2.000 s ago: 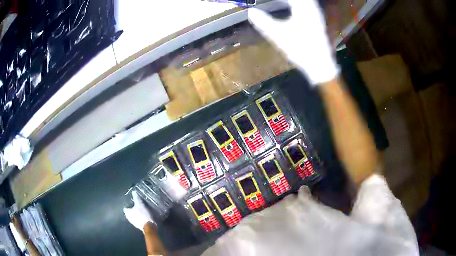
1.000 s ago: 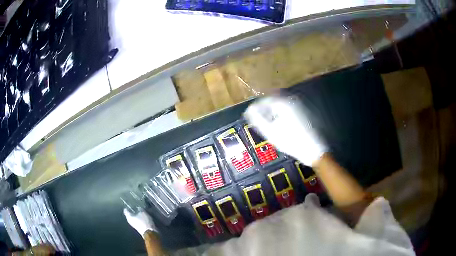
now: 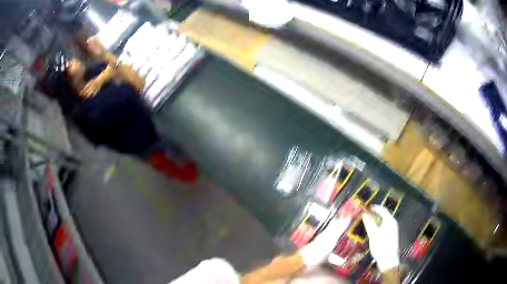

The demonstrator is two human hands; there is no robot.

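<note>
The clear phone tray [image 3: 408,269] lies at the lower right with red and yellow bar phones in its pockets, such as the phone at its right end [image 3: 426,238]. My gloved left hand [image 3: 325,243] is over the tray's near-left part. My gloved right hand [image 3: 384,236] is beside it, fingertips at the top of a yellow-framed phone [image 3: 359,229] between the hands. The picture is blurred; the left fingers' grip on that phone is unclear. The hands hide some pockets. Shiny clear plastic pieces [image 3: 293,171] lie beside the tray's left end.
The dark green belt [image 3: 233,122] runs to the upper left, where clear trays [image 3: 161,55] lie. A person in dark clothing [image 3: 114,116] is beside it. A ledge with brown board [image 3: 222,36] and a white worktop [image 3: 356,33] border the far side. A black wrapped tray [image 3: 411,25] is on top.
The view has swung left, showing the other person and more of the belt. My left hand has left the clear plastic pieces and is over the phones, close to my right hand.
</note>
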